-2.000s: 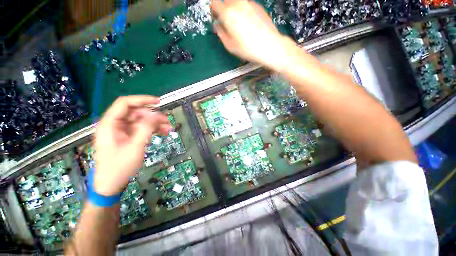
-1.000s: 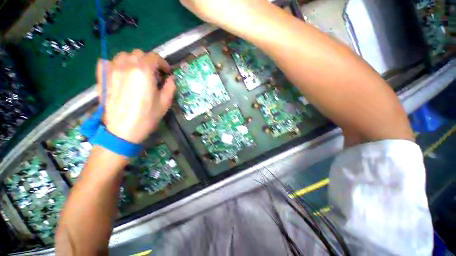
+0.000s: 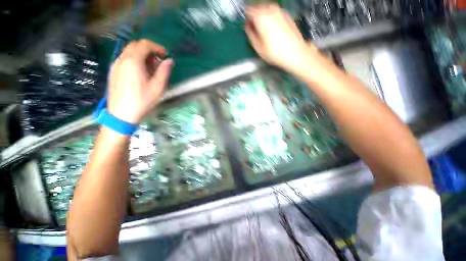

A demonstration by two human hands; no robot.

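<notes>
The frame is motion-blurred. My left hand, with a blue wrist strap, is above the far rail and the edge of the green mat. Its fingers are curled; blur hides whether they hold a small part. My right hand is over the green mat, beside the pale components; its fingertips are too blurred to show a part. Green circuit boards lie in a pallet below my right forearm. More boards lie in the pallet to the left.
Black components are heaped at the far left, and more dark components lie at the upper right. A metal rail runs beyond the pallets and another nearer me. A shiny metal piece sits at the right.
Compared with one second ago, my left hand is off the pallet edge and over the mat's border. My right hand is back in view by the pale components. The camera view has shifted.
</notes>
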